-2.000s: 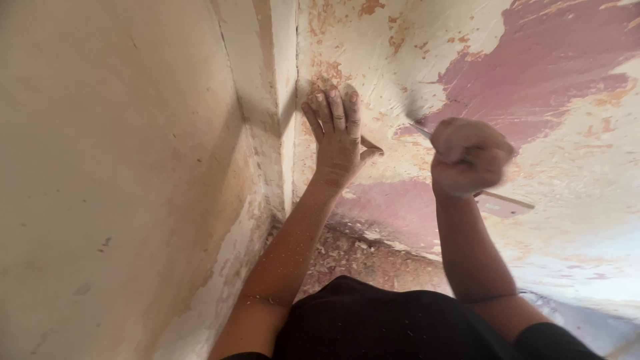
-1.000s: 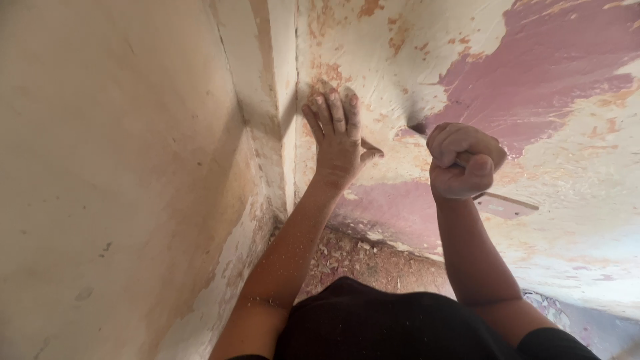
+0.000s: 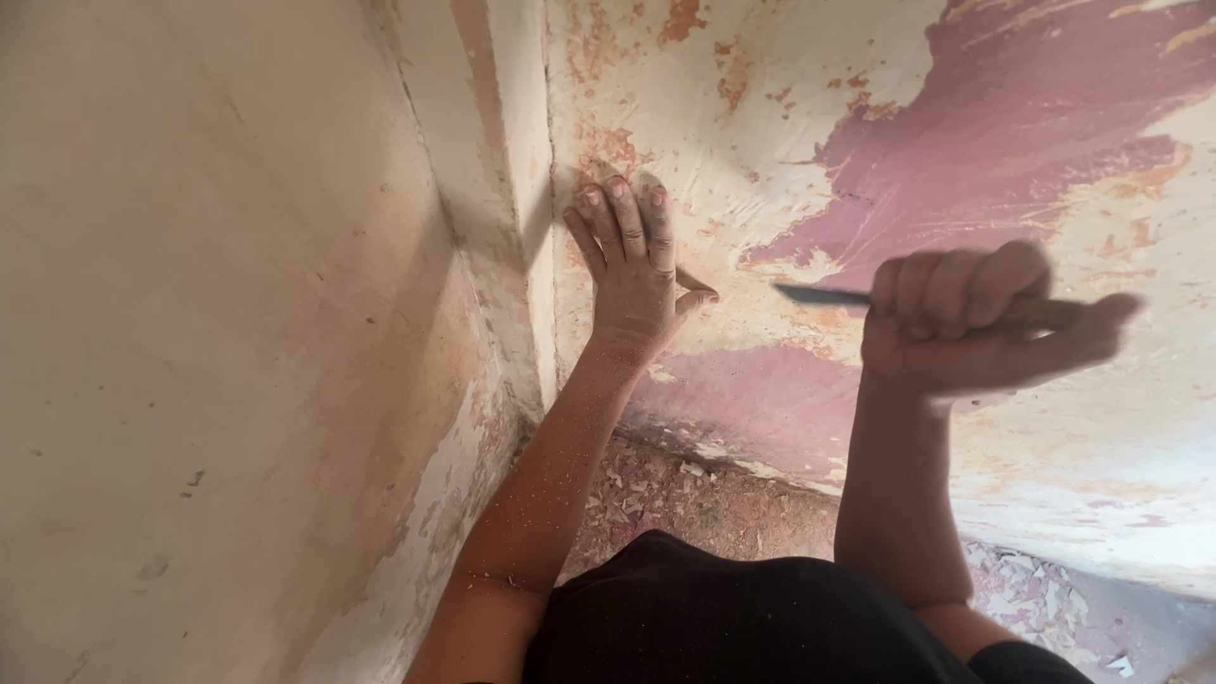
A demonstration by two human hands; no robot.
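My left hand [image 3: 635, 275] lies flat against the wall [image 3: 741, 171], fingers apart and pointing up, close to the corner; it holds nothing. To its right, my right hand [image 3: 978, 323] is closed around the handle of a scraper or knife [image 3: 819, 295]. The dark, slanted blade points left toward my left hand, and the motion blurs it slightly. Whether the tip touches the wall cannot be told. Patches of pinkish-purple paint [image 3: 988, 142] remain on the wall among cream and orange-brown areas.
A vertical ledge or frame [image 3: 527, 142] runs up the corner, beside a beige wall [image 3: 209, 313] on the left. Paint flakes [image 3: 655, 484] litter the floor below, and more flakes [image 3: 1035, 598] lie at the lower right.
My right hand has shifted and turned, and the blade now shows plainly, pointing left. A pale rectangular thing seen below that hand earlier is no longer visible. My left hand has stayed in place.
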